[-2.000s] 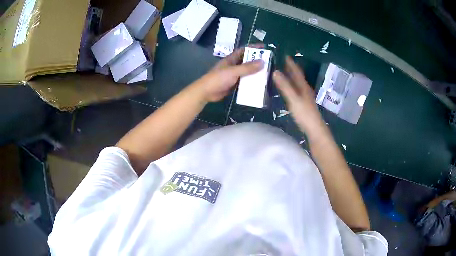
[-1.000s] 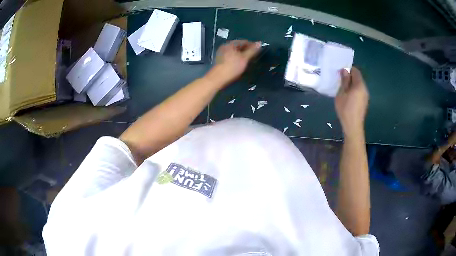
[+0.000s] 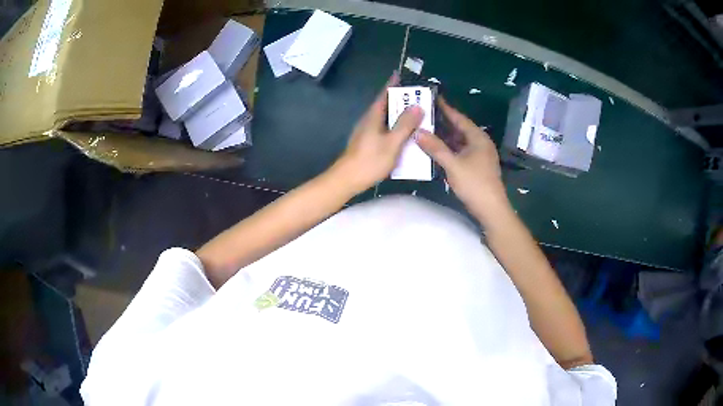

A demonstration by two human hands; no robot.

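Observation:
A white retail box (image 3: 411,162) with black print at its far end is held upright lengthwise in front of my chest, above the green bench. My left hand (image 3: 380,139) grips its left side, thumb on the top face. My right hand (image 3: 469,152) holds its right side, thumb on or beside the top face. The fingers underneath are hidden. A group of boxes (image 3: 550,131) with grey print lies on the bench to the right of my hands.
A brown shipping carton (image 3: 95,59) lies open at the left, with several white boxes (image 3: 212,105) at its mouth. Two white boxes (image 3: 318,43) lie at the far side. White scraps (image 3: 414,65) are scattered on the green bench (image 3: 626,182). A pale rail (image 3: 507,44) runs behind.
Since one second ago, my right hand has left the box group and both hands are on one box. The single box at the far side is gone from its place.

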